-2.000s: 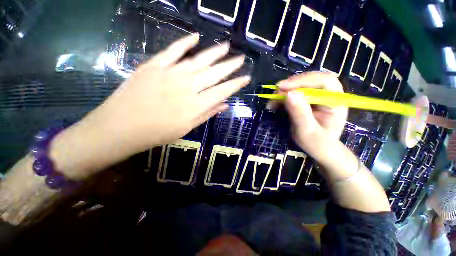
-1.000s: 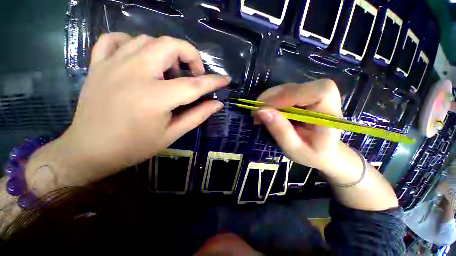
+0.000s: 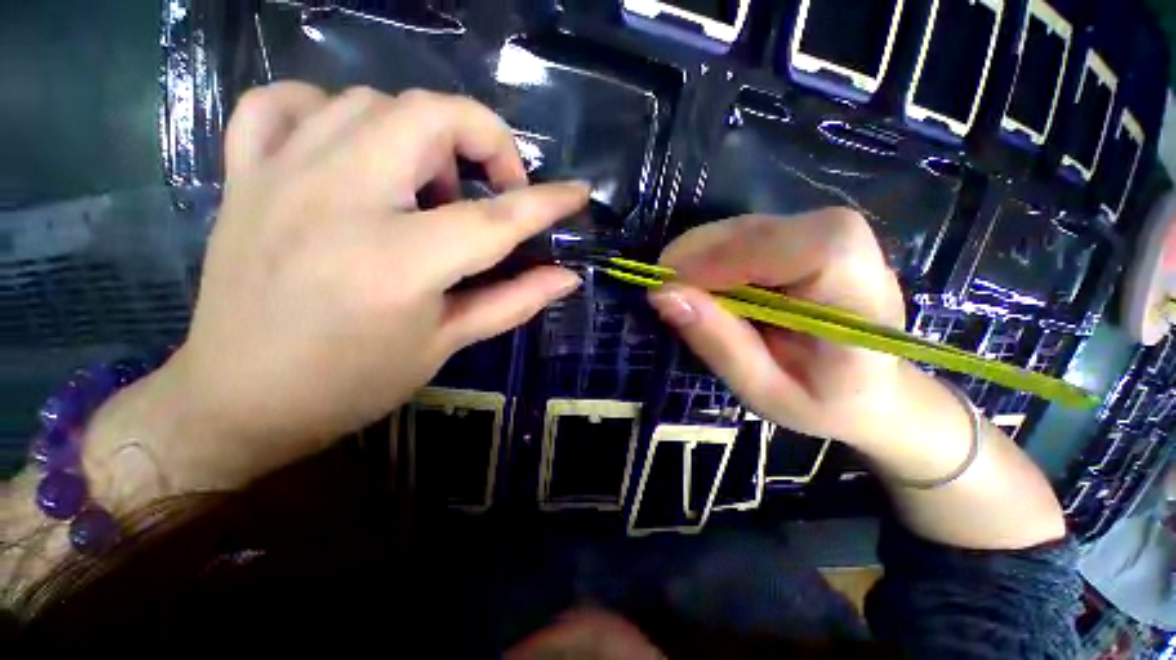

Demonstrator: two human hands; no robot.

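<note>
My right hand (image 3: 800, 316) is shut on bright yellow tweezers (image 3: 877, 338). Their tips point left, slightly apart, close to the fingertips of my left hand. My left hand (image 3: 374, 232) hovers over the dark glossy blister tray (image 3: 761, 181), thumb and index finger a small gap apart. Something small and shiny shows between these fingertips and the tweezer tips; I cannot tell whether it is a part or tray glare, nor whether either holds it. Framed screen parts stand in a near row (image 3: 589, 454) and a far row (image 3: 956, 58).
Near the bottom, one framed part (image 3: 680, 477) lies tilted, overlapping its neighbour. A pale pink round dish (image 3: 1150, 286) is cut off at the right edge. More trays with framed parts (image 3: 1119, 451) are at the right. A green surface (image 3: 78, 155) shows at the left.
My left hand has moved down-left from spread fingers to a thumb-and-index pinch pose. The tweezers have moved left to its fingertips, their prongs closer together. The view has shifted slightly.
</note>
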